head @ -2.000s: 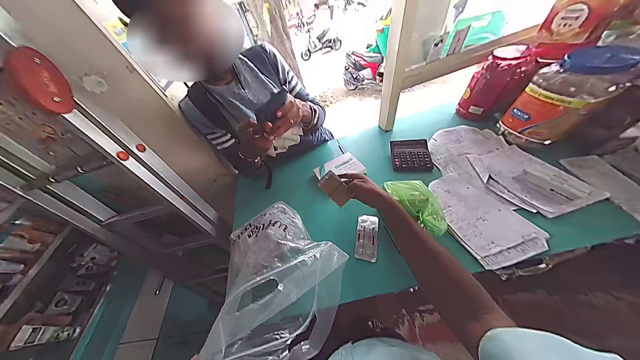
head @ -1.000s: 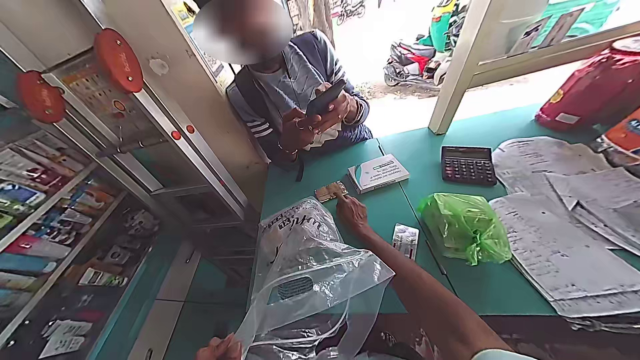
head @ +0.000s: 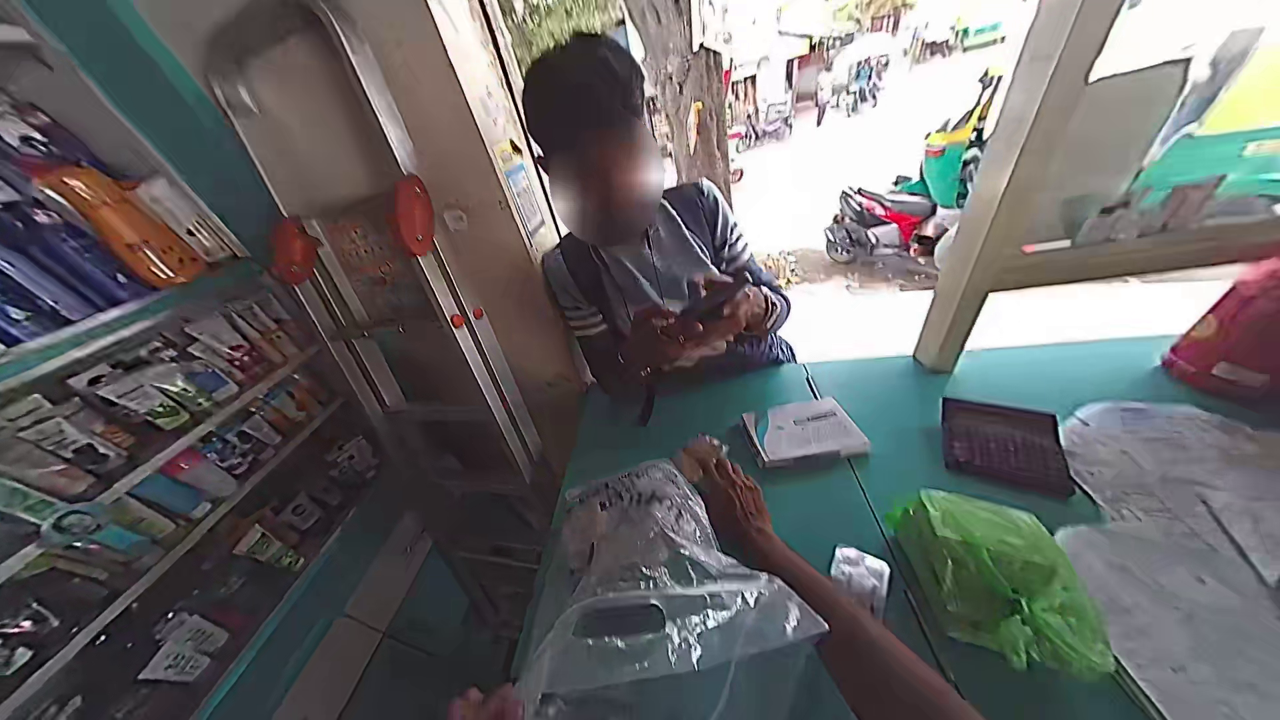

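Observation:
My right hand [head: 735, 505] reaches over the teal counter [head: 620, 425], its fingertips on a small brownish packet [head: 703, 455] lying there; whether they grip it is unclear. A clear plastic carry bag [head: 640, 530] with printing lies just left of that hand. Only the fingers of my left hand [head: 485, 703] show at the bottom edge, beside the bag; their hold is hidden. Behind my right hand is a white printed box [head: 810, 432]. A silver blister strip [head: 860, 578] lies right of my forearm, next to a knotted green plastic bag [head: 1005, 580].
Across the counter a person [head: 660, 280] holds a dark phone [head: 712, 300]. At right are a calculator [head: 1005, 447], papers with writing [head: 1180, 590] and a red jar [head: 1230, 335]. A ladder [head: 440, 300] and product shelves [head: 190, 420] stand at left; a window post [head: 1000, 190] rises behind.
Two seconds ago my right hand held the brownish packet by the white box; it has since moved left with it, down toward the clear bag. The view has swung left.

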